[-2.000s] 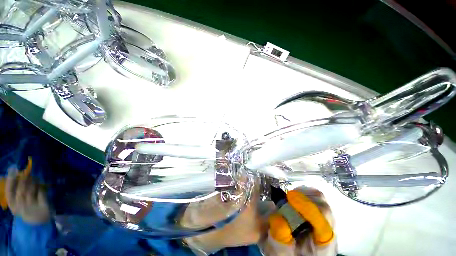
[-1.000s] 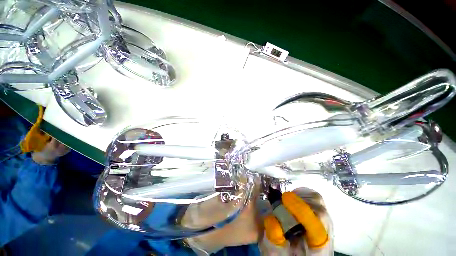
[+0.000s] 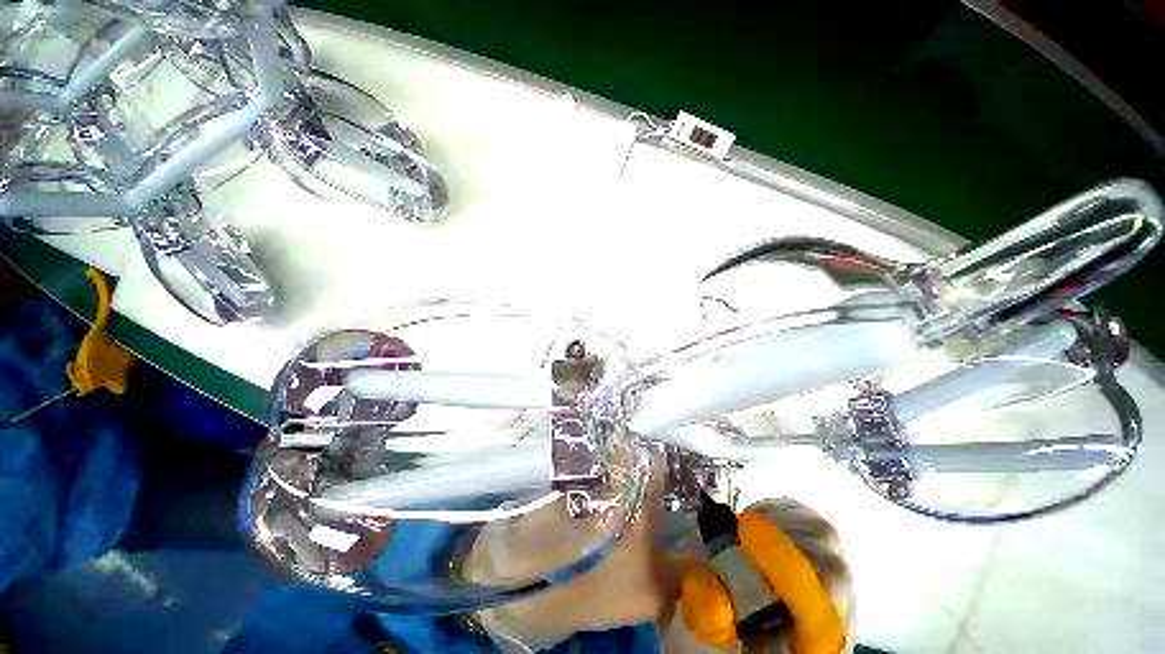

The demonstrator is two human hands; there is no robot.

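Note:
A mirror-silver balloon-dog figurine lies across the white bench, its large lobes to left and right. My left hand is at its near side, below the middle joint. It is partly covered by the shiny lobe and its fingertips are hard to make out; it appears to hold the figurine. My right hand, with orange finger cots, grips a small black-and-grey cylinder. The cylinder's dark tip points up-left at the shiny parts just below the middle joint; whether it touches them is unclear.
Other silver figurine parts stand at the far left of the bench. A small white tag is on the far edge, beside the dark green belt. An orange clip with a thin cord hangs at the left edge, near another person's blue clothing.
The other person's hand at the left has gone from view, leaving the orange clip at the edge. The cylinder in my right hand has shifted slightly right and down. The figurine stays in place.

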